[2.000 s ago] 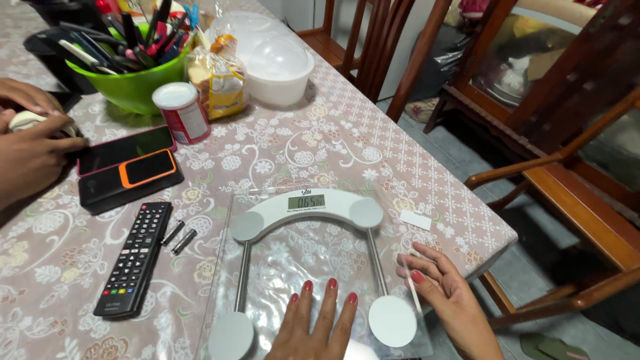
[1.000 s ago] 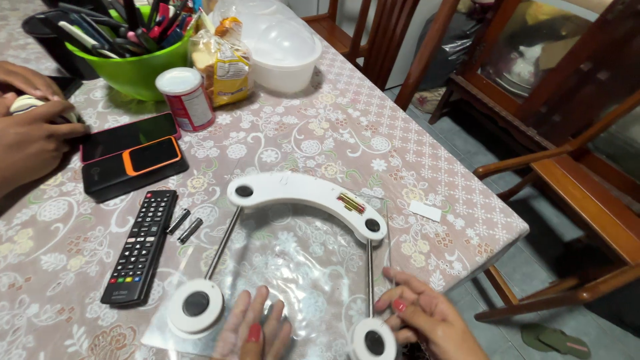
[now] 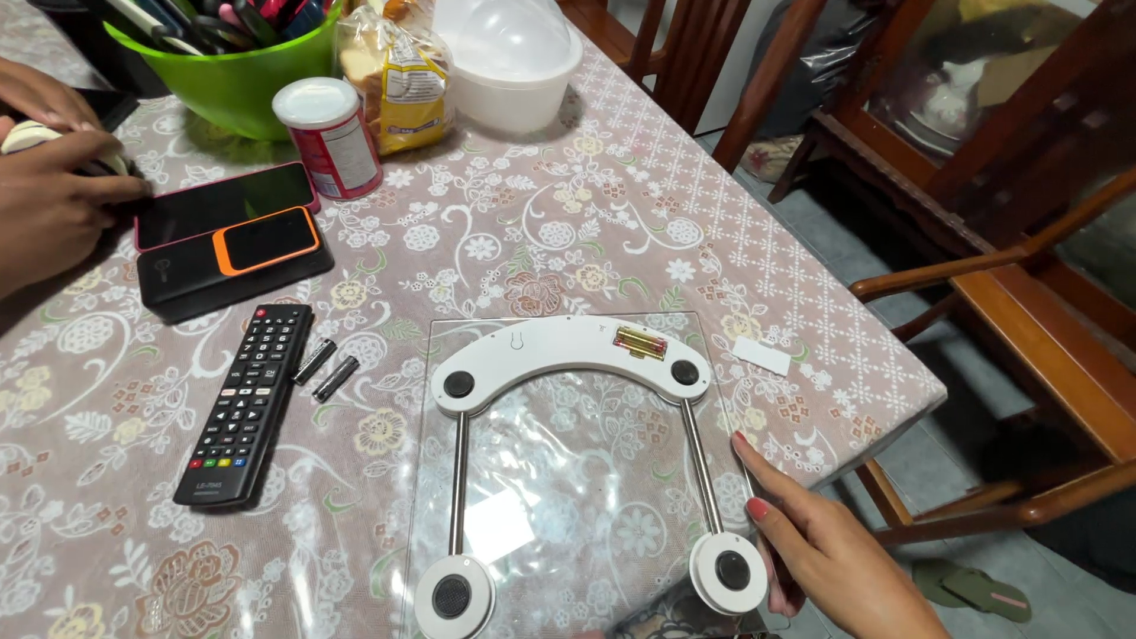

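A glass bathroom scale [image 3: 568, 343] lies upside down on the patterned tablecloth, its battery compartment [image 3: 640, 343] uncovered with batteries inside. My right hand [image 3: 812, 541] grips the scale's right glass edge between thumb and fingers. Only a blurred bit of my left hand [image 3: 590, 635] shows at the bottom edge of the view, by the scale's near side; its fingers are hidden. A small white plastic cover [image 3: 761, 356] lies to the right of the scale. Two loose batteries [image 3: 325, 368] rest left of the scale, beside a black remote control [image 3: 244, 404].
Behind the remote lie a black case [image 3: 177, 284], an orange-edged device [image 3: 268, 240] and a dark phone [image 3: 226, 204]. A tin [image 3: 328, 138], bread bag [image 3: 399, 80], plastic tub [image 3: 515, 84] and green bowl [image 3: 222, 89] stand farther back. Another person's hands [image 3: 53, 169] hold something at left.
The scale has been turned over from display side up to underside up and now lies flat. My left hand has moved from the glass to the bottom edge of the view.
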